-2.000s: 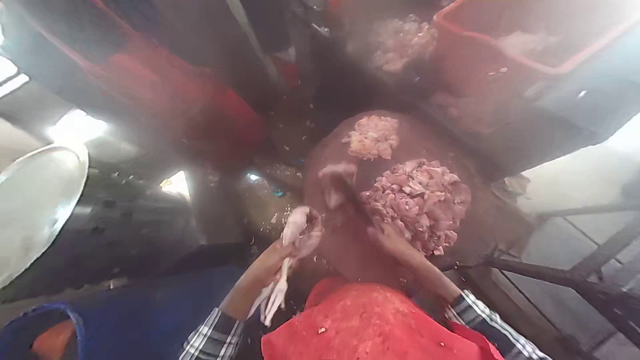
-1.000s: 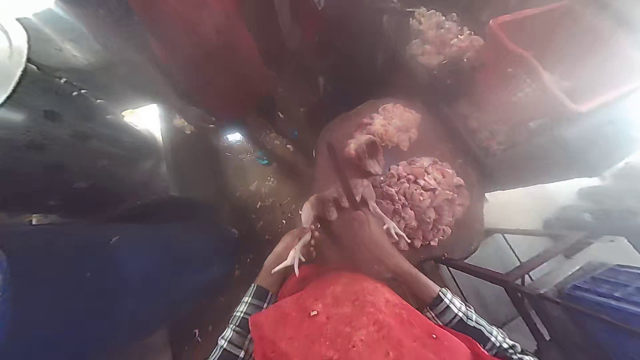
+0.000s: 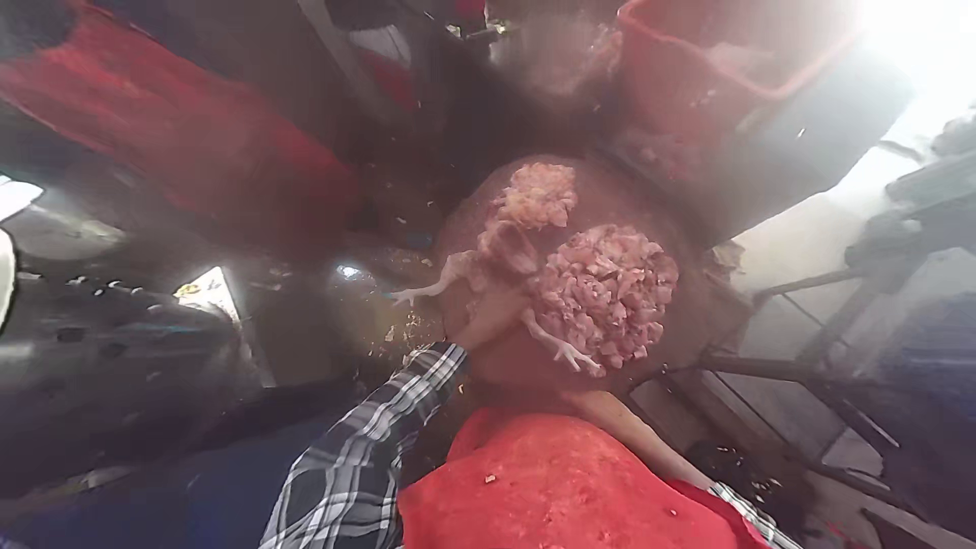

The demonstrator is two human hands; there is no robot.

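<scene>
A plucked chicken [image 3: 507, 248] with its feet on lies on a round chopping block [image 3: 496, 370]. One foot points left past the block's rim, the other toward me on the right. My left hand [image 3: 503, 309] is on the carcass between the legs, its fingers partly hidden by the meat. Right of it is a large heap of cut chicken pieces [image 3: 610, 293]; a smaller yellowish heap [image 3: 540, 194] sits behind. My right hand [image 3: 576, 398] is low at the block's near edge, blurred above my red apron [image 3: 564, 480]; what it holds cannot be made out.
A red plastic crate [image 3: 686, 69] stands beyond the block at the back right. Another pile of meat [image 3: 560, 57] is blurred at the back. A metal frame [image 3: 762, 368] stands to the right. Red cloth or sheeting [image 3: 191, 130] spans the upper left.
My left hand has moved right, from a chicken foot at the block's left side onto the carcass. The carcass now lies spread farther back. My right hand has drawn back toward the apron.
</scene>
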